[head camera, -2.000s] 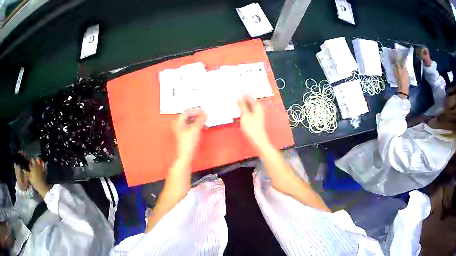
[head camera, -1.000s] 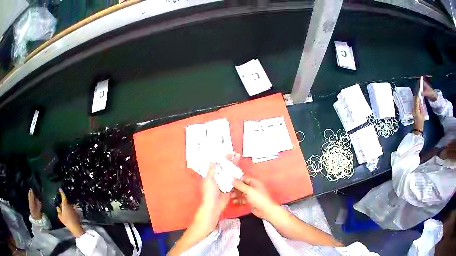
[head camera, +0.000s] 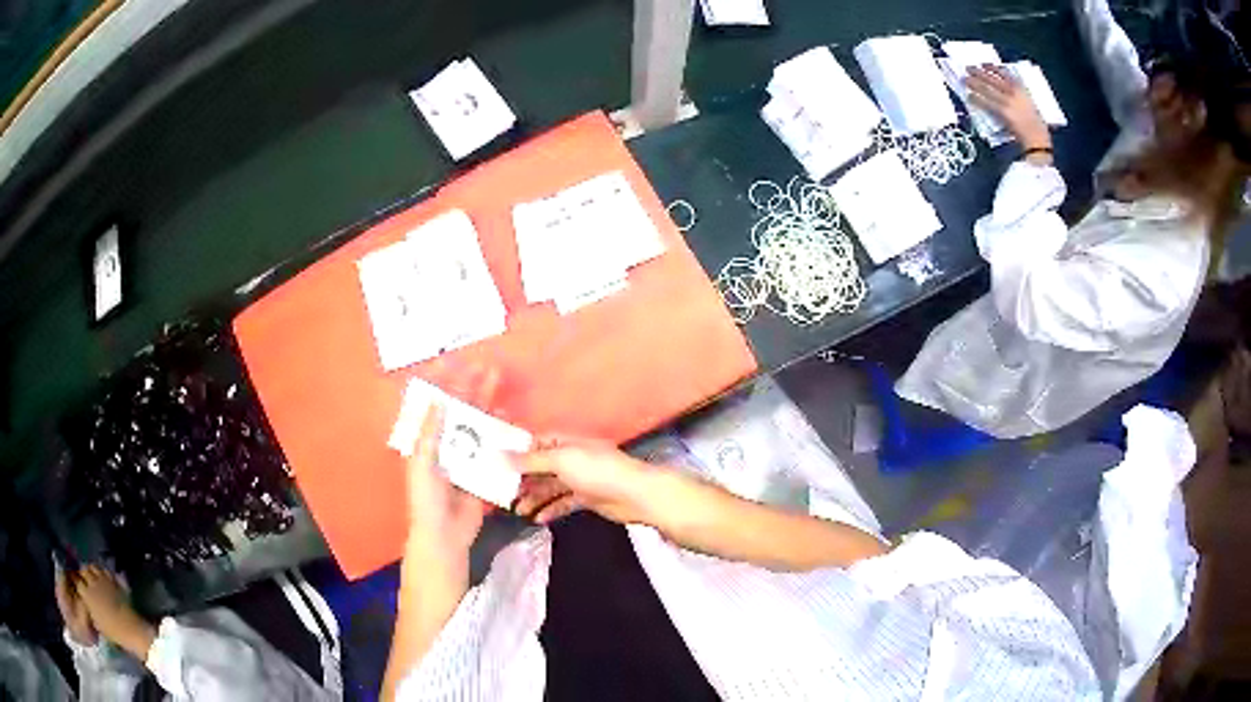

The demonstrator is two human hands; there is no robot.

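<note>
White leaflets (head camera: 473,453) with a dark round mark are held slightly fanned above the near edge of the red mat (head camera: 604,370). My left hand (head camera: 442,501) grips them from the left and below. My right hand (head camera: 576,477) holds their right corner; its fingers are partly hidden behind the leaflets and blurred. Two flat leaflet piles lie on the mat beyond my hands: a left pile (head camera: 432,291) and a right pile (head camera: 590,240) with printed lines.
Rubber bands (head camera: 803,254) lie right of the mat, near white leaflet stacks (head camera: 823,113). Glossy black parts (head camera: 179,453) lie to the left. A metal post (head camera: 661,62) stands behind the mat. Leaflets (head camera: 464,107) lie on the belt. People sit at both sides; one hand (head camera: 1008,107) touches leaflets.
The view has swung right, so the mat appears further left and higher. My hands still hold leaflets, now with the round mark clearly showing. The right neighbour's hand has lowered onto leaflets.
</note>
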